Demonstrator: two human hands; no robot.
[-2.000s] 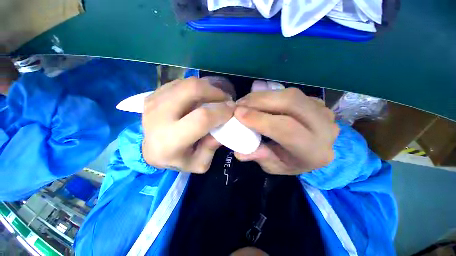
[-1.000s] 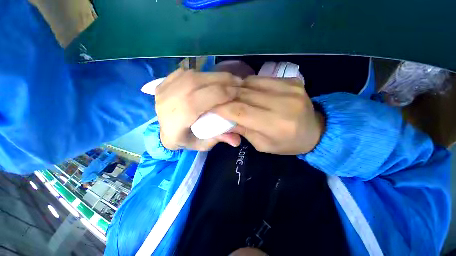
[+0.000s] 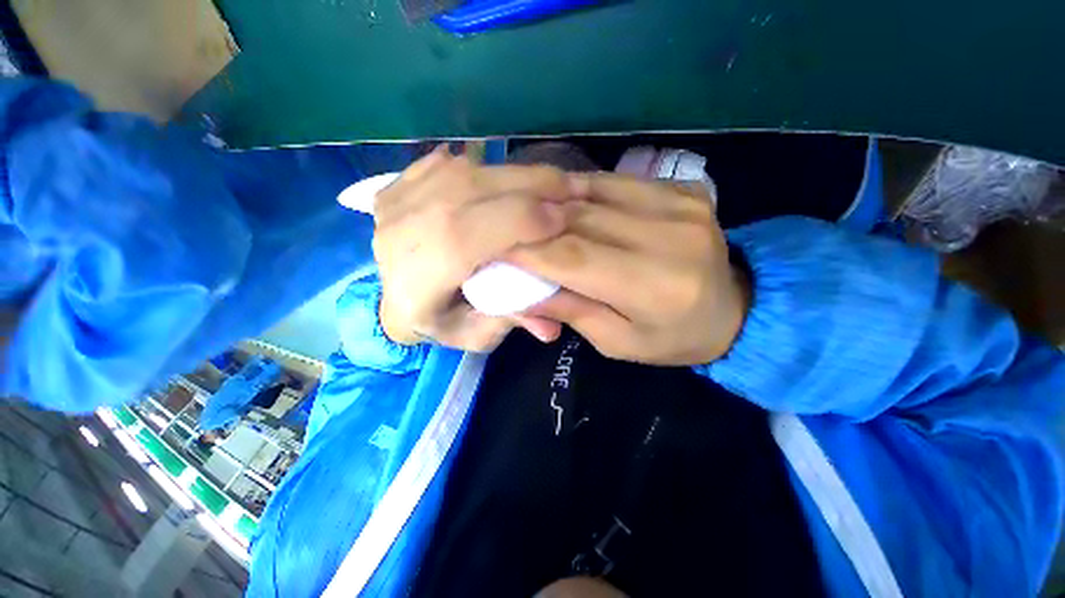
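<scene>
My left hand (image 3: 438, 251) and my right hand (image 3: 637, 263) are closed together around the headset, my right fingers lying over my left. A white ear cover (image 3: 507, 289) shows between them on the near side. A fitted white cat ear (image 3: 367, 193) sticks out beyond my left hand. Beyond my hands, a pink-and-white ear cup (image 3: 668, 166) shows at the bench edge, and a darker pinkish cup (image 3: 551, 154) shows partly. The headband is hidden under my hands.
The green bench (image 3: 747, 70) crosses the top, with the blue edge of the parts tray (image 3: 514, 12) cut off above. Brown cardboard (image 3: 129, 53) lies top left. A neighbour's blue sleeve (image 3: 129, 245) is at left. Clear plastic bags (image 3: 987, 193) are at right.
Since two seconds ago, my right hand has come over my left and covers more of the white piece. The view has shifted, leaving less of the tray in sight. The neighbour's arm has moved.
</scene>
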